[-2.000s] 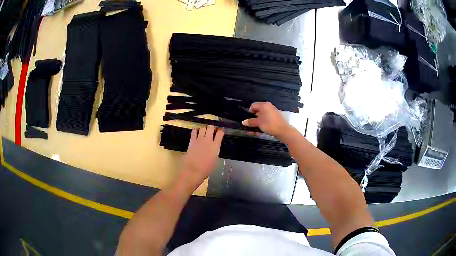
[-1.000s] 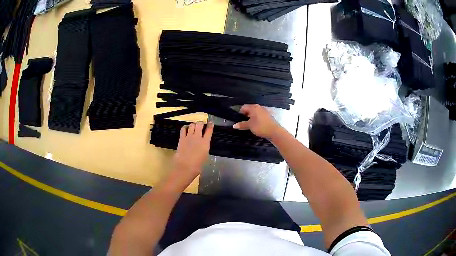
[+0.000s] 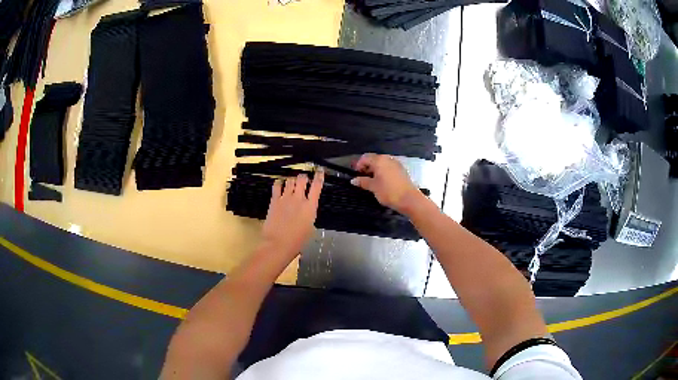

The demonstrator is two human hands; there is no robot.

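A wide block of black strips (image 3: pixel 338 89) lies side by side across the tan tabletop and the metal surface. Below it a few loose strips (image 3: pixel 256 141) cross at angles. A narrower row of black strips (image 3: pixel 357 211) lies nearest my body. My left hand (image 3: pixel 296 208) rests flat on this row with its fingers spread a little, fingertips at its upper edge. My right hand (image 3: pixel 381 180) pinches a black strip between thumb and fingers at the row's upper edge. The other end of that strip runs left among the crossing strips.
Two long black stacks (image 3: pixel 175 96) and a shorter one (image 3: pixel 48 141) stand at the left by a red line (image 3: pixel 24 148). At the right lie crumpled clear bags (image 3: pixel 546 133), tied black bundles (image 3: pixel 550 33), more black strips (image 3: pixel 513 200) and a grey-white scale (image 3: pixel 638 228).
The view has shifted slightly. The crossing strips lie differently, and a strip has come down toward the near row. My left fingers have moved up slightly to the row's upper edge.
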